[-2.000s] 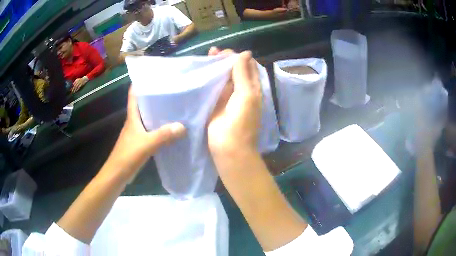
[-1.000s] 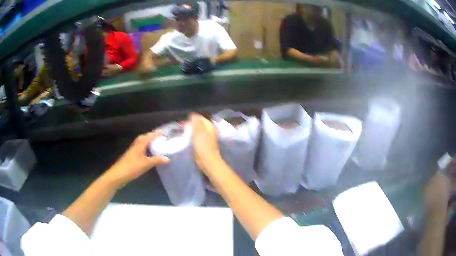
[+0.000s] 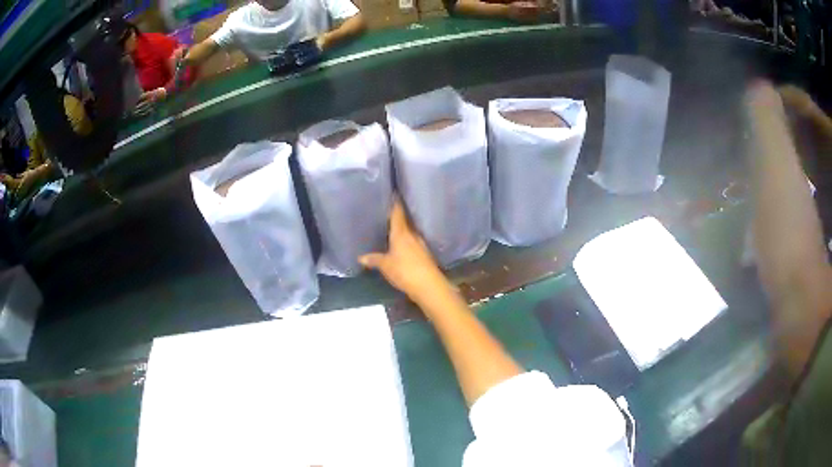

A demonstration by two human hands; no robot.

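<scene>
Several bagged units stand upright in a row along the dark green belt. The leftmost bag (image 3: 260,242) leans slightly, its top open. The second bag (image 3: 348,210) has a brownish top showing inside. The third bag (image 3: 442,187) and fourth bag (image 3: 534,182) stand to its right, tops open. My right hand (image 3: 406,255) is at the lower front between the second and third bags, thumb apart from the fingers, holding nothing visible; the fingertips are partly hard to make out. My left hand is out of view. A flat white foam block (image 3: 274,388) lies in front of me.
Another translucent bag (image 3: 634,128) stands farther right. A white pile (image 3: 648,292) lies beside a black phone (image 3: 584,337) on the green bench. A neighbouring person's blurred arm (image 3: 789,210) is at the right. White foam boxes (image 3: 23,420) are at the left edge. People sit across the belt.
Both hands have let go of the leftmost bag, which now stands alone. My left hand has left the picture. My right hand has moved lower, beside the second bag.
</scene>
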